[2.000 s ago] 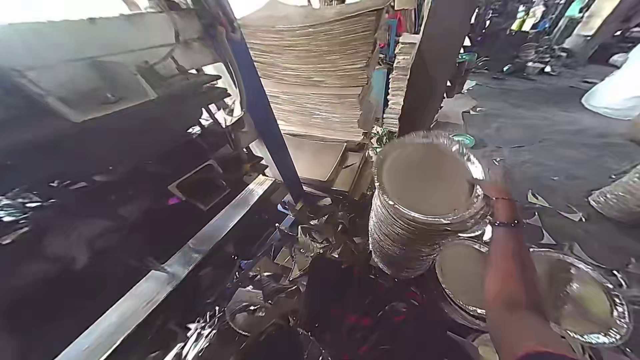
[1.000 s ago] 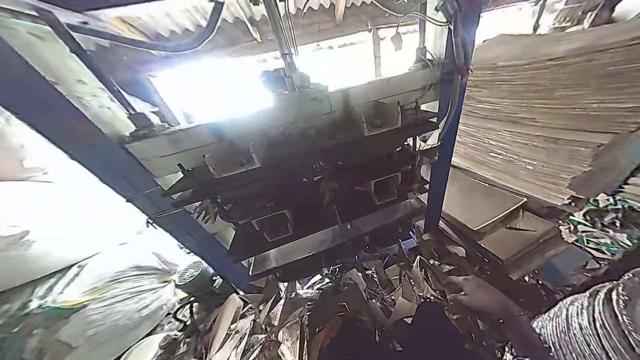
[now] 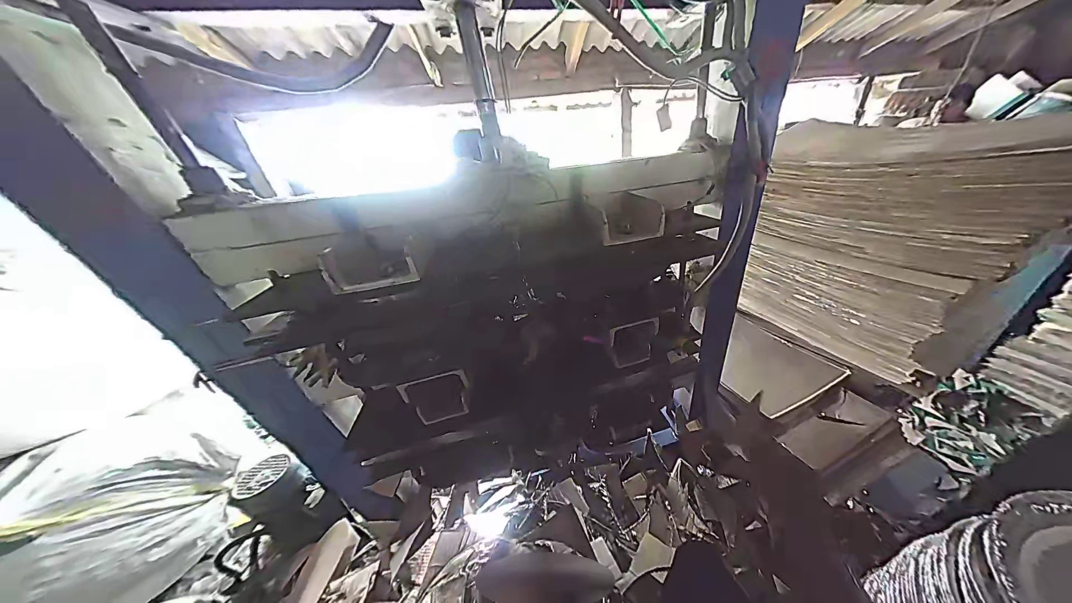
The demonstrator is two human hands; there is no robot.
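Observation:
My right hand (image 3: 758,444) is a dark, blurred shape at the lower right, beside the blue upright of a press (image 3: 536,335). Its forearm rises from the bottom edge, over loose offcuts (image 3: 653,544). Whether the fingers hold anything cannot be told. My left hand is not in view. The press has stacked dark plates with channel-shaped brackets, deep in shadow. A round grey disc-like thing (image 3: 544,576) lies at the bottom centre, its kind unclear. At the lower right corner, a stack of round silvery-rimmed plates (image 3: 946,553) is partly cut off.
Blue posts (image 3: 724,276) frame the press. A tall stack of flat brown sheets (image 3: 888,243) stands at the right, with flat boards (image 3: 779,368) below. White sacking (image 3: 109,502) and a motor (image 3: 268,481) are at the left. Green and white scraps (image 3: 963,427) lie at the right.
The view has swung left towards the press. My right hand was at the stack of round plates two seconds ago; now it is away from them, near the right post.

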